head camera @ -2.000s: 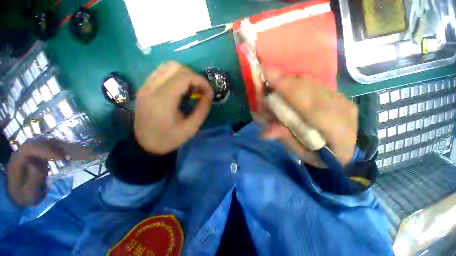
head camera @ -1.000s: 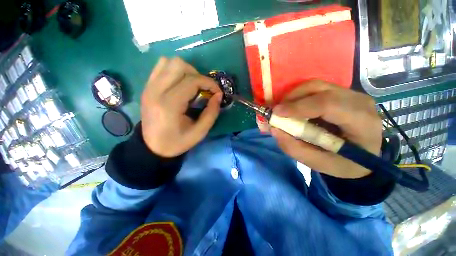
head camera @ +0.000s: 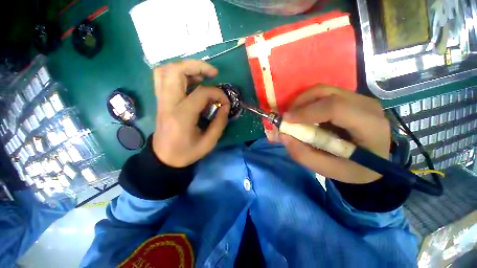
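Note:
My right hand [head camera: 340, 133] holds a soldering iron [head camera: 316, 138] by its cream handle, with the metal tip pointing left. The tip is at the right edge of a round black housing with shiny parts [head camera: 233, 100], which lies on the green mat. My left hand [head camera: 183, 112] is at the housing's left side, thumb and forefinger pinched on a small metal-cased component [head camera: 213, 110], partly hidden by the fingers. A second round housing with a silvery-white block [head camera: 121, 106] lies further left, beside a plain black disc [head camera: 130, 136].
A red pad [head camera: 308, 60], tweezers [head camera: 225, 48] and a white sheet [head camera: 175, 29] lie beyond my hands. A metal tray [head camera: 382, 86] is at upper right, a component tray [head camera: 434, 123] below it. Another component tray [head camera: 49, 131] is at left. A blue sleeve [head camera: 39, 220] shows at lower left.
The iron's tip has come left to the housing from over the red pad. My left hand has shifted slightly, its other fingers more raised. Another person's hand at left has gone from view.

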